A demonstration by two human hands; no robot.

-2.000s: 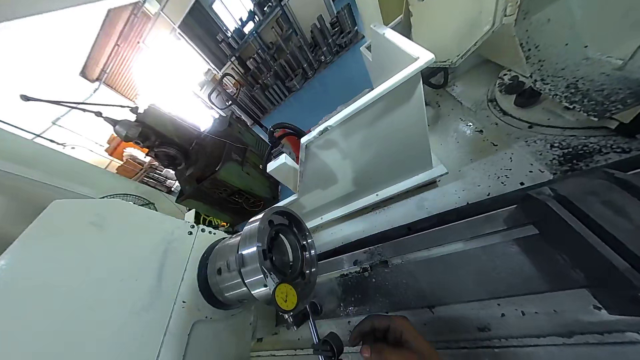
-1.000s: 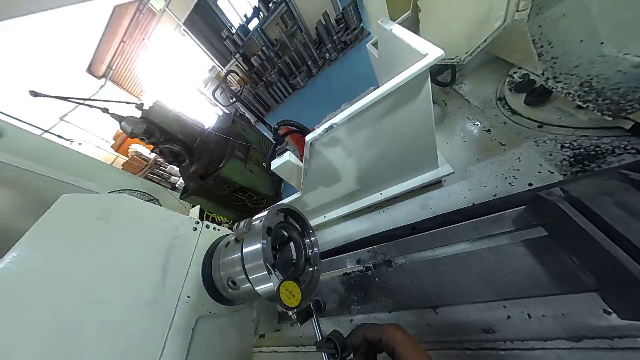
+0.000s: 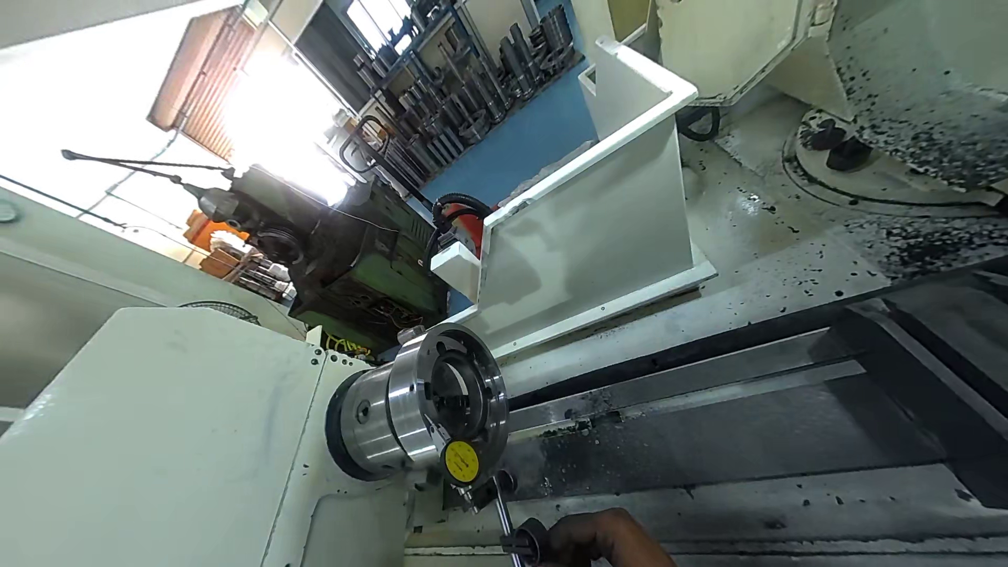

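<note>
A steel chuck with a ring-shaped front sticks out from the machine's light panel, left of the middle. A dial indicator with a yellow face stands against its lower front edge. Below and right of the dial, a thin metal rod slopes down to a dark round clamp knob. My right hand reaches in at the bottom edge, its curled fingers on the knob; the fingertips are partly hidden. No left hand shows.
The pale machine cover fills the lower left. Dark machine ways run to the right of the chuck. Behind stands a white sheet-metal guard, with a green machine beyond it. Dark chips lie on the pale casing at upper right.
The fingers of my right hand, partly spread beside the knob two seconds ago, are now curled in against it. The dial indicator remains at the chuck's lower edge.
</note>
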